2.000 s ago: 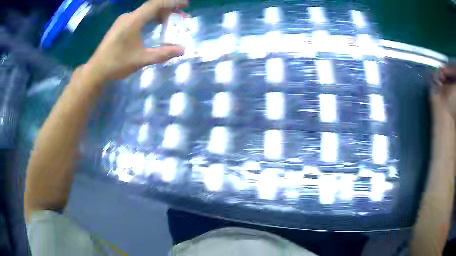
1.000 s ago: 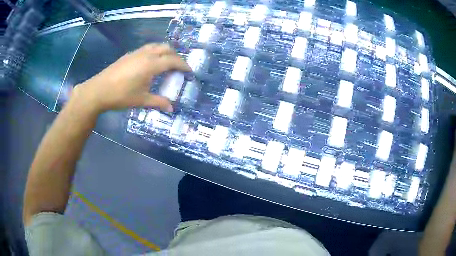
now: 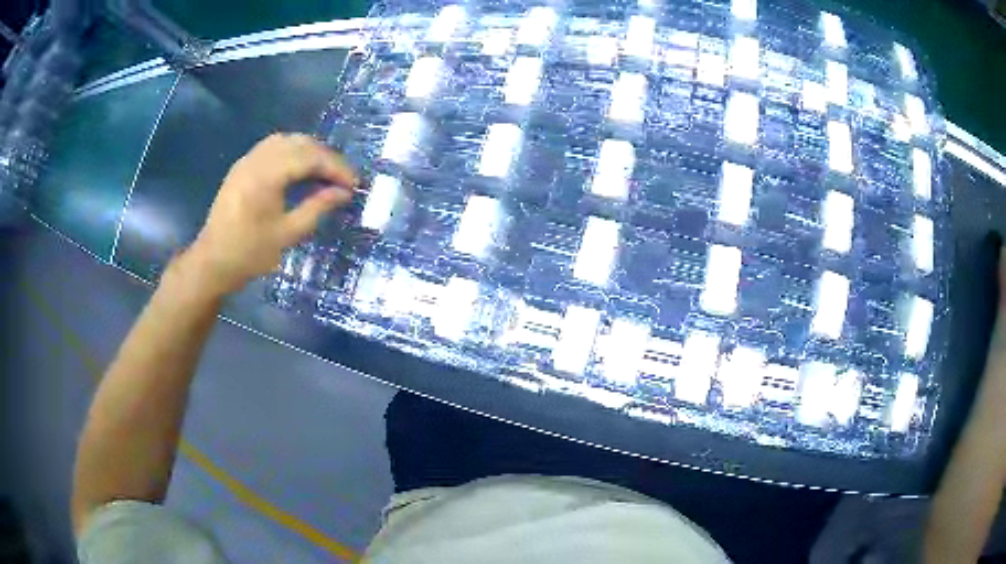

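A large clear, shiny tray (image 3: 673, 220) lies before me, its rows of pockets holding white blocks. One white block (image 3: 382, 203) sits in the left column, just right of my left fingertips. My left hand (image 3: 270, 204) is at the tray's left side, with thumb and forefinger tips close together. Whether something thin is pinched between them is too blurred to tell. My right forearm shows at the right edge; the right hand itself is cut off by the picture's edge.
The tray lies on a black work surface (image 3: 248, 110) with a curved near edge. A silver rail (image 3: 287, 40) runs behind it, with a green belt (image 3: 259, 9) beyond. Dark blurred equipment (image 3: 44, 99) stands at the upper left. The grey floor (image 3: 298, 419) has a yellow line.
The white block that was between my left fingers now stands in the left column, clear of them. My left hand has moved left and its fingertips have come together. The tray appears slightly further left.
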